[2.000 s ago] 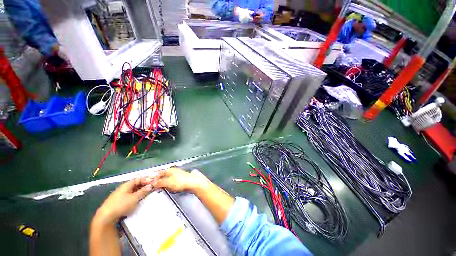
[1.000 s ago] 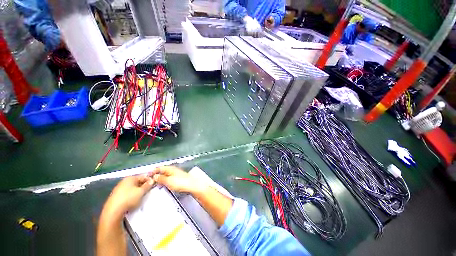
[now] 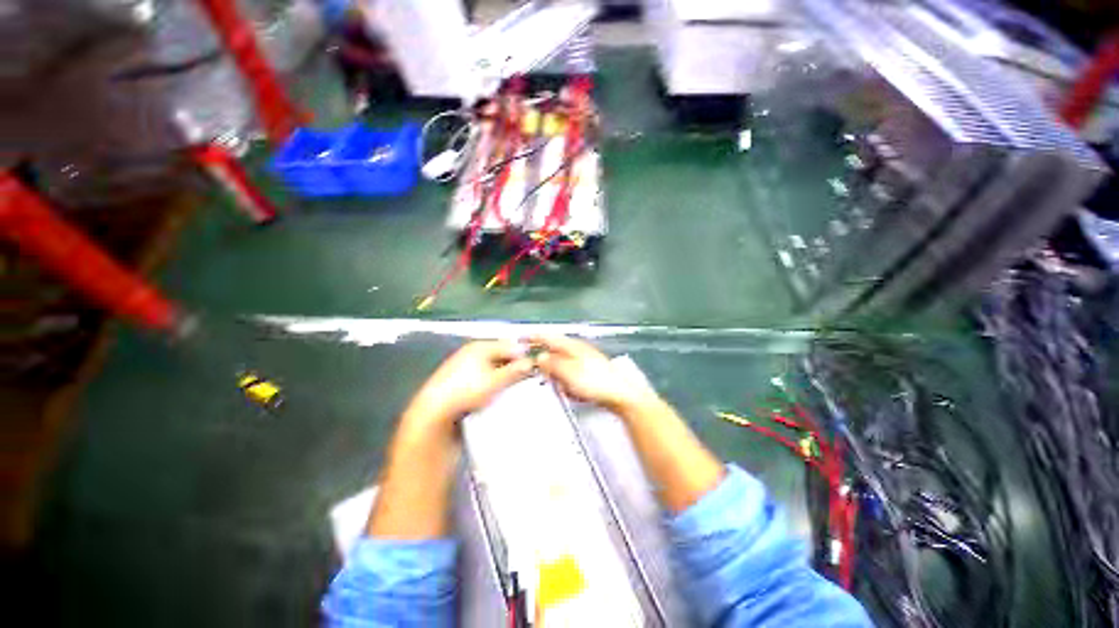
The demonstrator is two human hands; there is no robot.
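A long narrow housing (image 3: 540,478) with a white inner face and dark rims lies lengthwise in front of me. A yellow patch (image 3: 561,582) is on its near part, and a short red and black lead (image 3: 515,601) shows at its lower left edge. My left hand (image 3: 474,378) and my right hand (image 3: 580,371) meet at the far end of the housing, fingertips together. What the fingertips pinch is too small and blurred to tell. A pale sheet (image 3: 352,518) shows under the housing on the left.
A yellow and black tool (image 3: 260,390) lies at left. Blue bins (image 3: 347,161) and units with red leads (image 3: 534,184) stand across the bench. Red leads (image 3: 839,491) and coiled black cables (image 3: 939,491) lie at right. A perforated metal case (image 3: 933,184) stands behind them.
The view has swung left and down, so the scene sits further right and more of the housing and both sleeves show. My hands remain at the housing's far end.
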